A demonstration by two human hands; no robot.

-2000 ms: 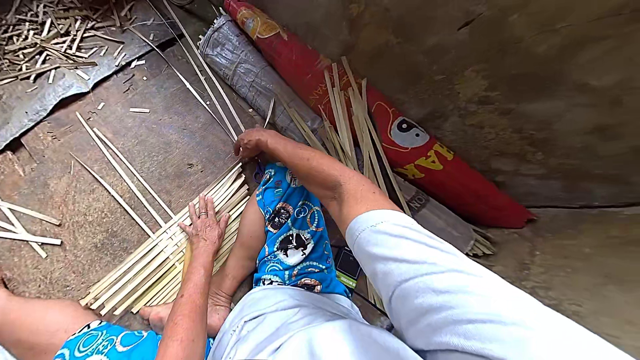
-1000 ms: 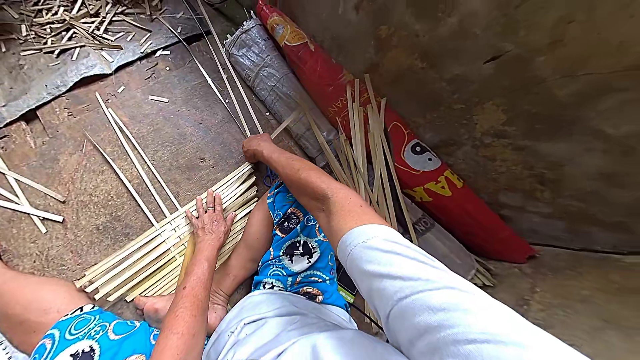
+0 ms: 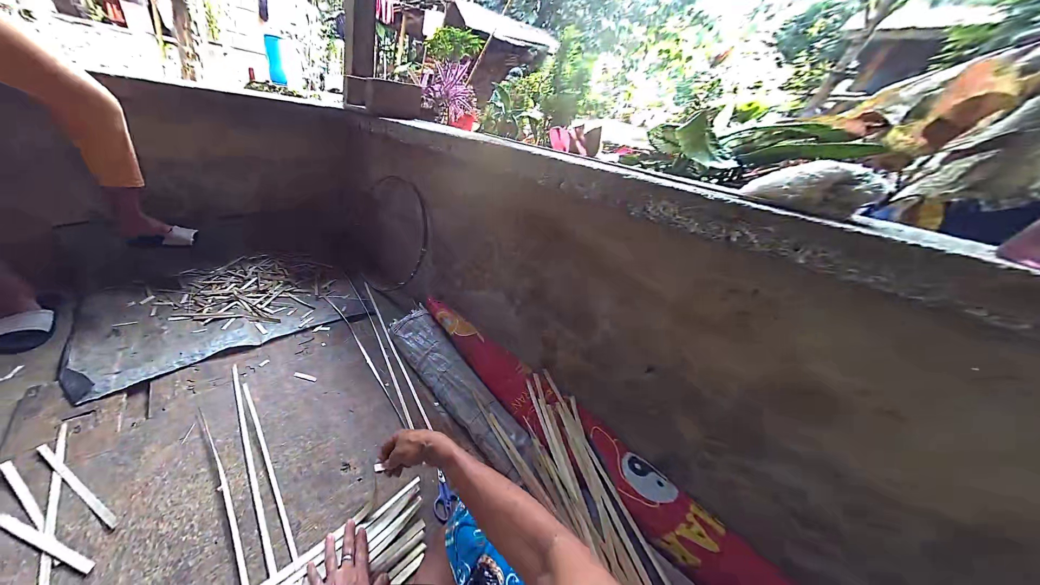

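My left hand [image 3: 349, 559], with a ring on one finger, lies flat with spread fingers on a row of pale split-bamboo strips [image 3: 394, 528] at the bottom of the view. My right hand [image 3: 413, 452] is just above the strips' ends, its fingers closed on a small pale piece of strip [image 3: 379, 468]. Blue-handled scissors [image 3: 444, 497] lie right of the strips, beside my knee in blue patterned cloth. Long thin strips [image 3: 260, 479] rest on the floor to the left, and others run up past my right hand.
A bundle of strips [image 3: 569, 463] leans by a red rolled sack [image 3: 601, 443] and a grey rolled sack [image 3: 455, 390] along the concrete wall [image 3: 731, 366]. Offcuts [image 3: 244, 288] lie on a dark sheet [image 3: 162, 357]. At the left, another person's arm [image 3: 89, 122] reaches down.
The view has tilted up and now takes in the wall's top and another person. My left hand stays on the strips; a small piece now shows in my right hand's fingers.
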